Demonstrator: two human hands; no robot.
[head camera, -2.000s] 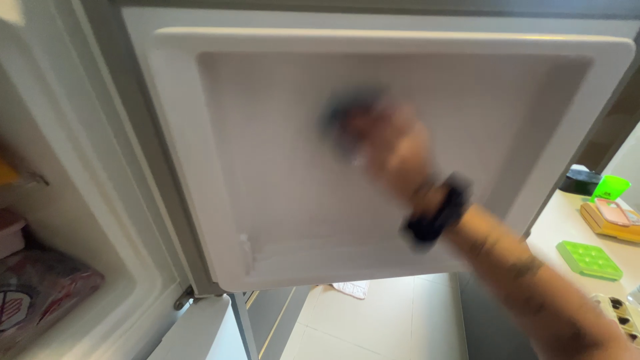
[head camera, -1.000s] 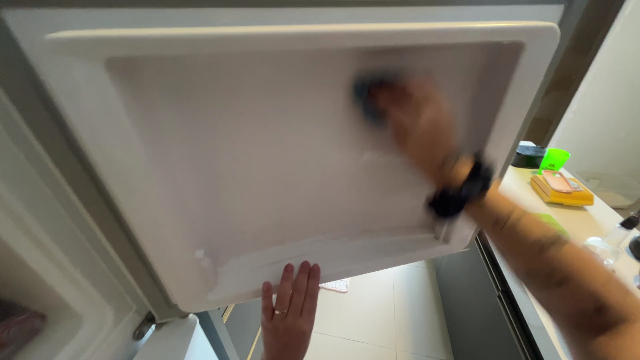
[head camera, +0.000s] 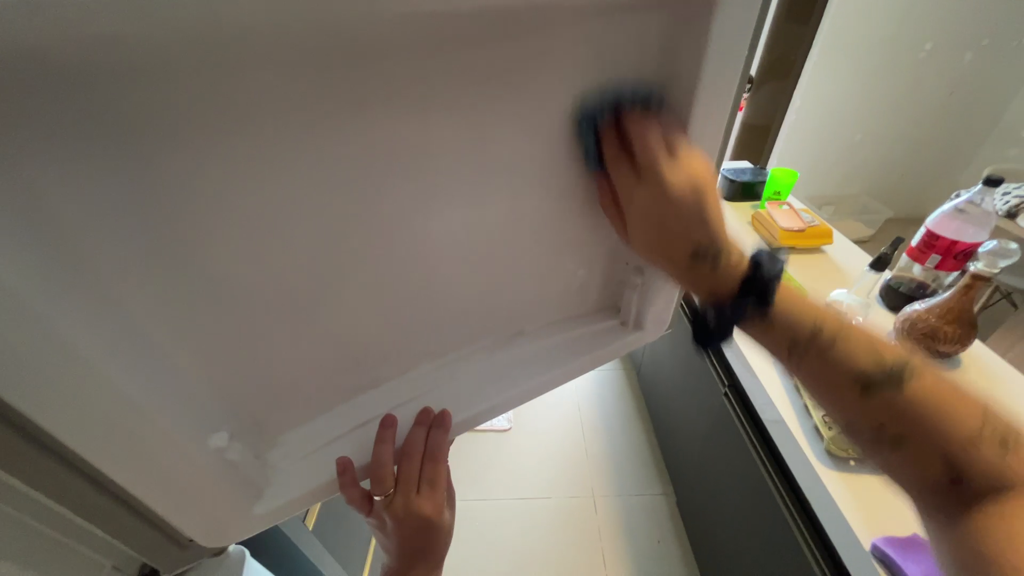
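The white inner panel of an open refrigerator or freezer door (head camera: 384, 224) fills much of the view. Near its right side, my right hand (head camera: 660, 188) presses a dark blue cloth or sponge (head camera: 596, 128) against the panel; motion blur hides which. A dark band circles that wrist. My left hand (head camera: 412, 488) rests its spread fingers on the door's lower edge, holding nothing between them, with a ring on one finger.
At right, a pale counter (head camera: 872, 496) bears a cola bottle (head camera: 948, 240), a glass decanter (head camera: 944, 320), a yellow box (head camera: 792, 230), a bright green cup (head camera: 778, 186) and a purple item (head camera: 908, 554). Dark cabinet fronts (head camera: 680, 432) stand beneath it.
My right hand has moved right across the panel with the cloth or sponge. My left hand, unseen two seconds ago, is at the door's lower edge. The view is closer to the door.
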